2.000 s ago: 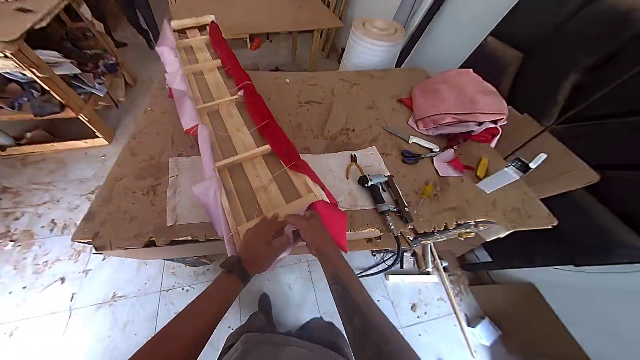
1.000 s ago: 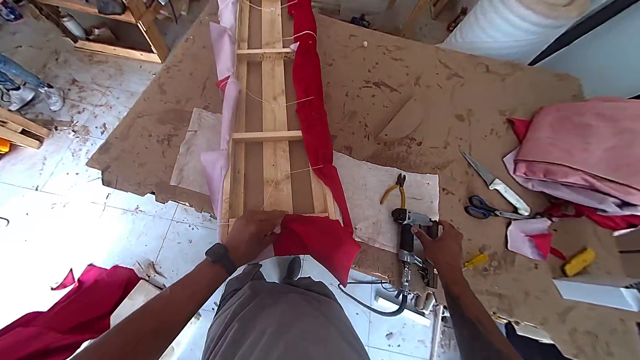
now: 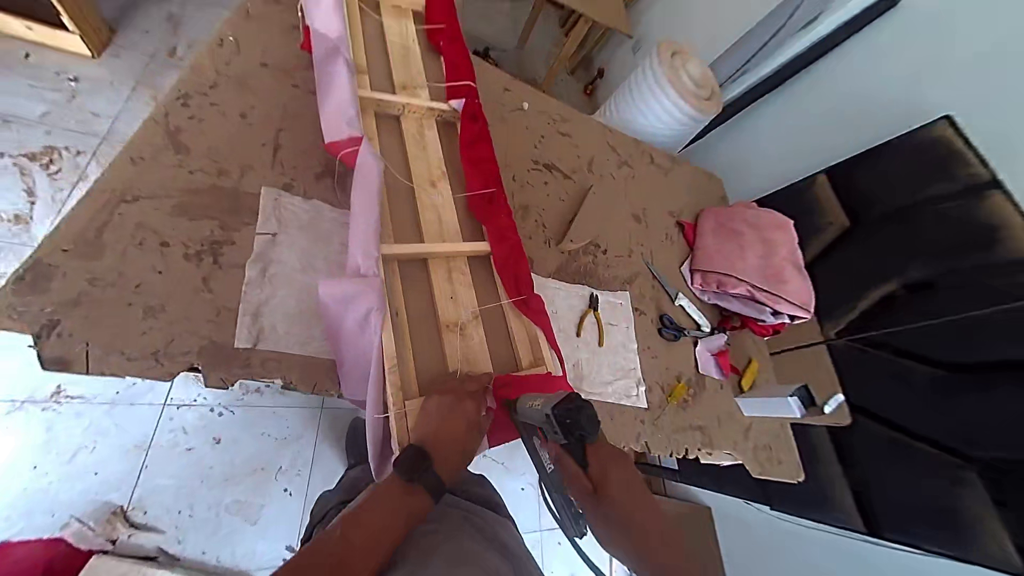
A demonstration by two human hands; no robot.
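Note:
A long wooden frame (image 3: 436,204) lies on the cardboard-covered table, with red fabric (image 3: 488,176) along its right side and pink fabric (image 3: 364,216) along its left. At the near end my left hand (image 3: 452,420) presses the red fabric's edge against the end rail; its fingertips are partly hidden. My right hand (image 3: 588,472) grips a pneumatic staple gun (image 3: 556,420), whose nose is at the red fabric on the frame's near right corner. Yellow-handled pliers (image 3: 592,320) rest on a pale cloth (image 3: 624,352) right of the frame.
Right on the table (image 3: 160,264) are a knife (image 3: 680,300), dark-handled scissors (image 3: 680,328), fabric scraps (image 3: 712,356), folded pink fabric (image 3: 748,256) and a white box (image 3: 772,402). A white foam roll (image 3: 664,96) stands behind the table. The staple gun's black hose hangs by the near edge.
My right hand has picked up the staple gun from the table beside the pliers and brought it left to the frame's near end. My left hand stays at that end. The view has shifted.

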